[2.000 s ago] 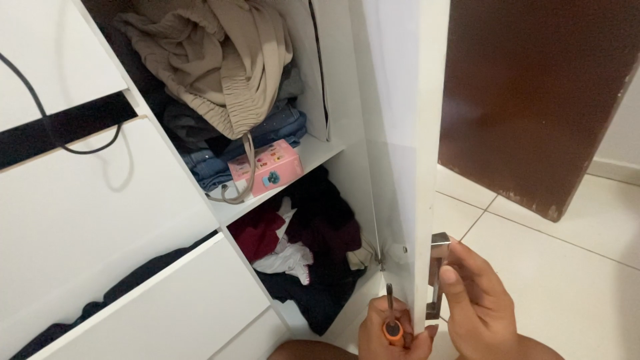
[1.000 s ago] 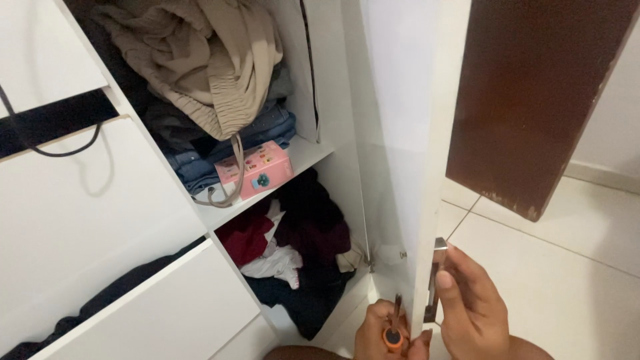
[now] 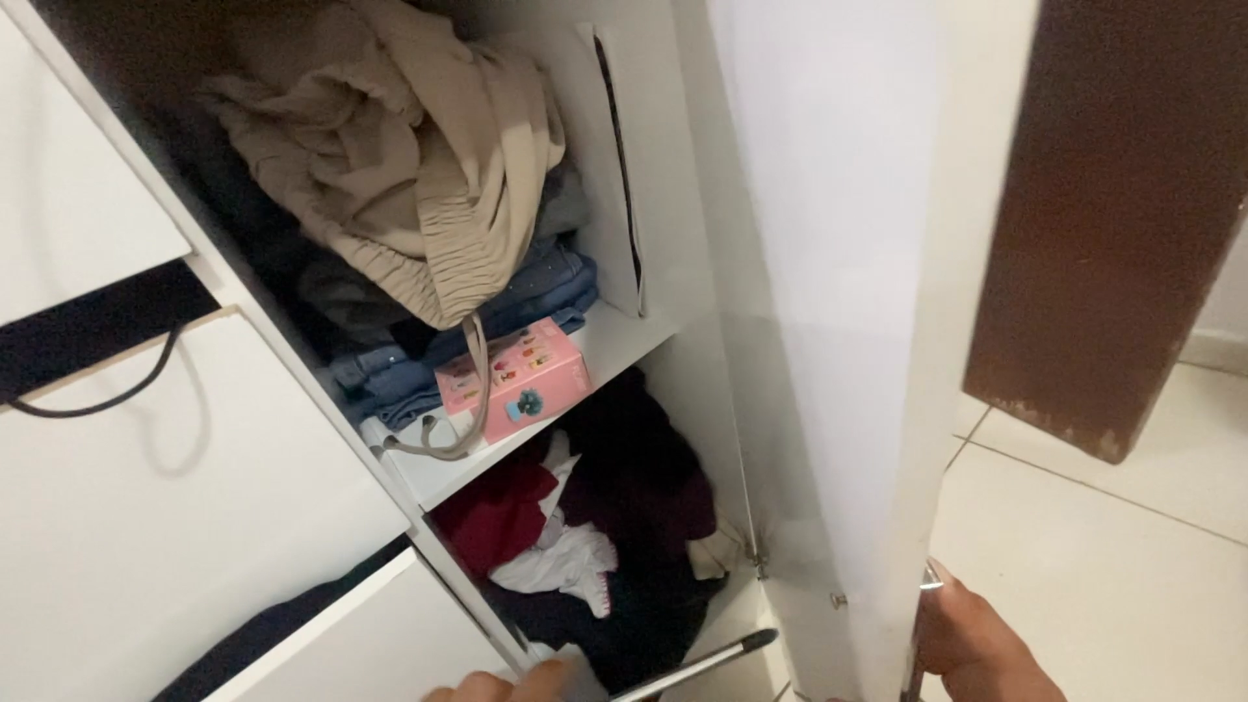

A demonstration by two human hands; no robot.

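Observation:
At the bottom edge, my left hand [image 3: 507,685] is partly cut off and blurred. Beside it the metal shaft of a screwdriver [image 3: 692,668] points right, its dark tip near the cabinet floor; its handle is out of view. My right hand [image 3: 985,639] grips a shiny metal handle [image 3: 929,582] at the outer edge of the white cabinet door [image 3: 819,322]. A small metal screw or peg [image 3: 838,600] sticks out of the door's inner face. Near the cabinet's lower corner is a small metal fitting [image 3: 759,563].
Beige trousers [image 3: 390,175] lie over folded jeans [image 3: 546,283] on the shelf, beside a pink box [image 3: 522,375]. Dark, red and white clothes [image 3: 561,565] fill the lower compartment. White drawers [image 3: 195,487] stand left, with a black cable [image 3: 117,398]. A brown door [image 3: 1102,224] is beyond the tiled floor.
My left hand has moved left, away from the door handle, and the screwdriver shaft now lies slanted toward the right. Its orange handle has left the view. My right hand stays at the door handle.

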